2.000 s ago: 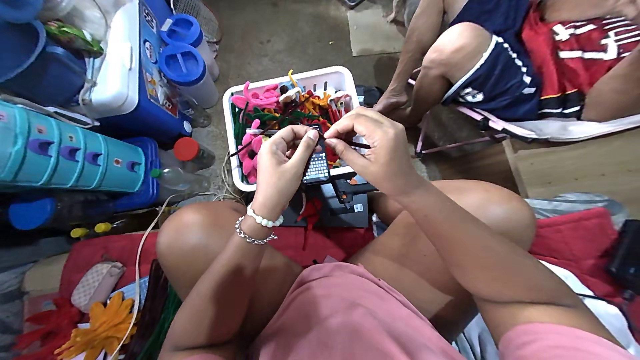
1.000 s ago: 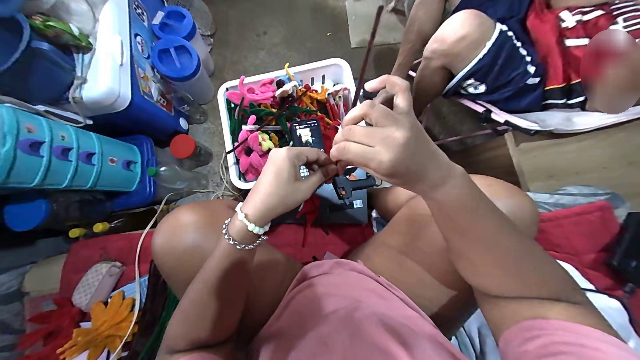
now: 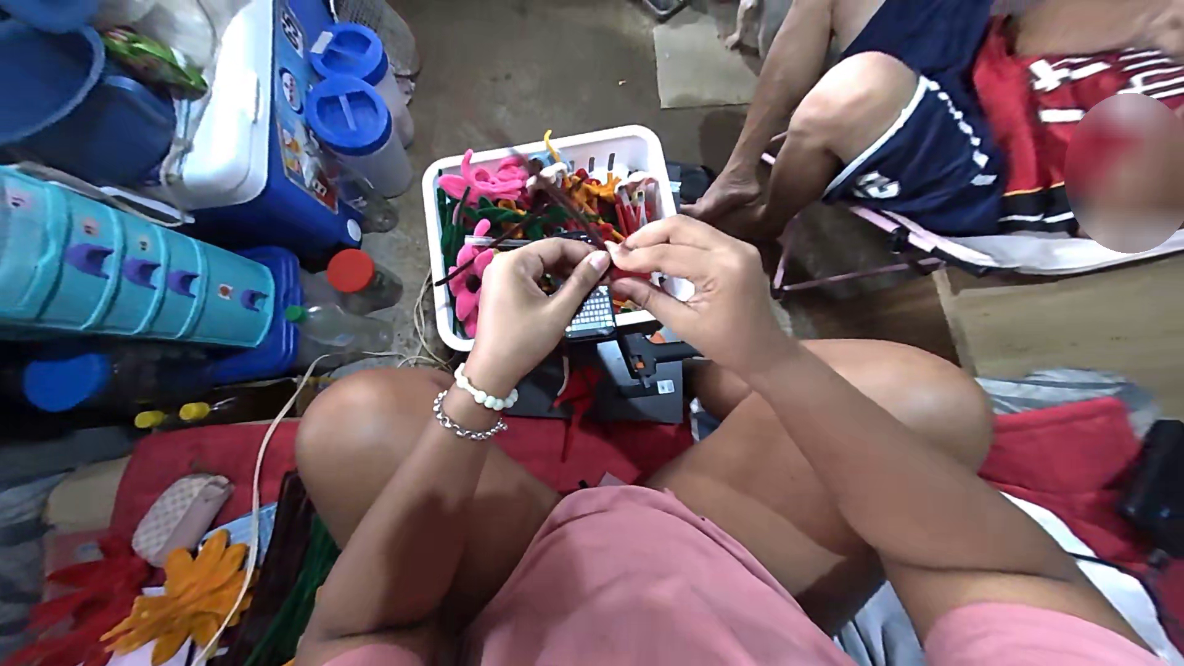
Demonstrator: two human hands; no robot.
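My left hand point(image 3: 546, 301) and my right hand point(image 3: 698, 282) meet over the near side of a white plastic basket point(image 3: 661, 148). Between their fingertips they pinch a dark brown pipe cleaner point(image 3: 575, 211), whose blurred end rises away over the basket. Pink, green, orange and red fuzzy pipe cleaner pieces fill the basket, among them a pink flower shape point(image 3: 470, 282). A phone point(image 3: 592, 314) with a lit keyboard on its screen leans at the near rim, just below my fingers. Under my right hand lies a black glue gun point(image 3: 647, 351), beside a red fuzzy piece point(image 3: 578, 388).
On the left stand a blue and white cooler point(image 3: 222, 111), lidded plastic jugs point(image 3: 347, 116), bottles and a teal drawer unit point(image 3: 129, 268). Orange fuzzy petals point(image 3: 185, 597) lie at lower left by a white cord. Another person's bare leg point(image 3: 832, 120) is at upper right.
My right hand has lowered since one second ago, and the brown pipe cleaner that stood upright beside it now slants over the basket. Both hands' fingertips have come together.
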